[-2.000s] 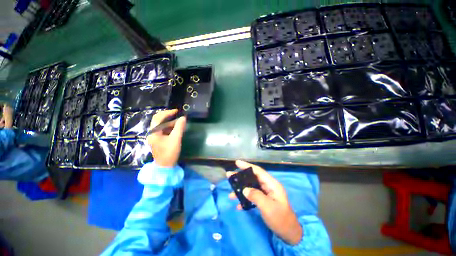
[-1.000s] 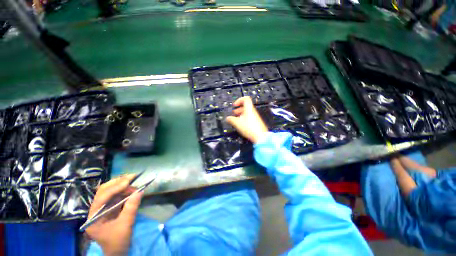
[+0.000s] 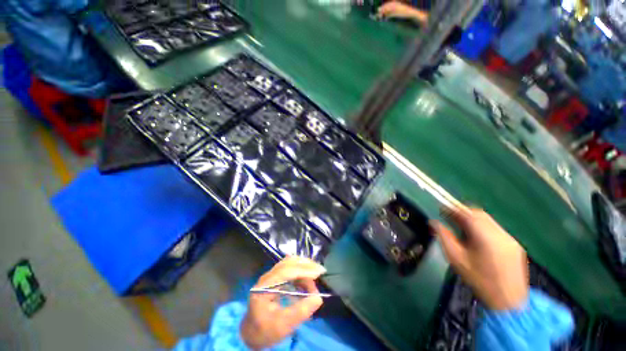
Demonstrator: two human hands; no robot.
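Note:
My left hand (image 3: 285, 301) holds thin silvery tweezers (image 3: 285, 292) at the front edge of the left blister tray. The tray (image 3: 230, 206) has matte black housings in its far-left pockets and shiny empty pockets nearer the box. The small black box (image 3: 395, 233), to the tray's right, holds several small yellow rings (image 3: 403, 214). My right hand (image 3: 484, 257) is beside the box's right edge, blurred, thumb and fingers apart, with nothing visible in it. The right blister tray (image 3: 449, 315) is partly hidden by this hand and sleeve.
A blue bin (image 3: 130, 223) stands below left, with a dark tray (image 3: 127, 137) above it. A metal post (image 3: 405, 68) rises behind the box. A person in blue sits at a red stool (image 3: 62, 113) at upper left. Another person's hand (image 3: 403, 11) is at the top.
The view has swung left and tilted. My right hand has gone from over the right tray to beside the small box. My left hand still holds the tweezers, now near the left tray's edge.

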